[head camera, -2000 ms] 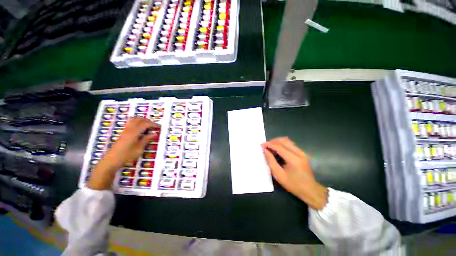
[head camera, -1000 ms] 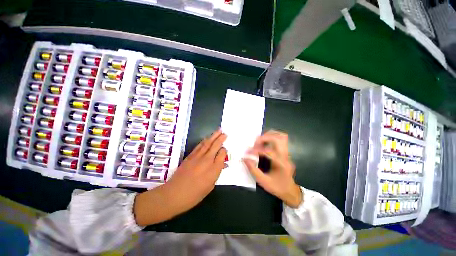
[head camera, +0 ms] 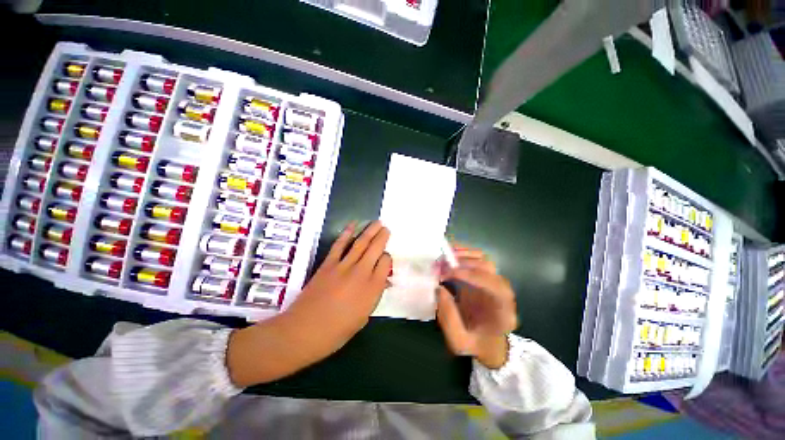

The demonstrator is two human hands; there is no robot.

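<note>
The white sheet (head camera: 419, 198) lies flat on the dark green mat. My left hand (head camera: 349, 284) rests on its left edge, fingers together, with a bit of red showing at the fingertips; the rest of that piece is hidden. My right hand (head camera: 478, 302) is over the sheet's right edge and pinches a thin white strip (head camera: 449, 253) between thumb and fingers. The left tray (head camera: 225, 116) holds columns of red-ended cylindrical components (head camera: 166, 212), with whiter wrapped ones (head camera: 221, 244) in its right columns. One pocket in its middle column is empty.
The right tray stack (head camera: 600, 275) stands at the right, its top tray full. A metal post (head camera: 551, 60) with a square base plate (head camera: 488, 155) stands beyond the sheet. The upper tray (head camera: 379, 15) is cut off at the top edge. More trays (head camera: 763, 73) are at the far right.
My left hand has moved from the left tray to the sheet. My right hand has moved down along the sheet and now shows a white strip. The camera view has shifted.
</note>
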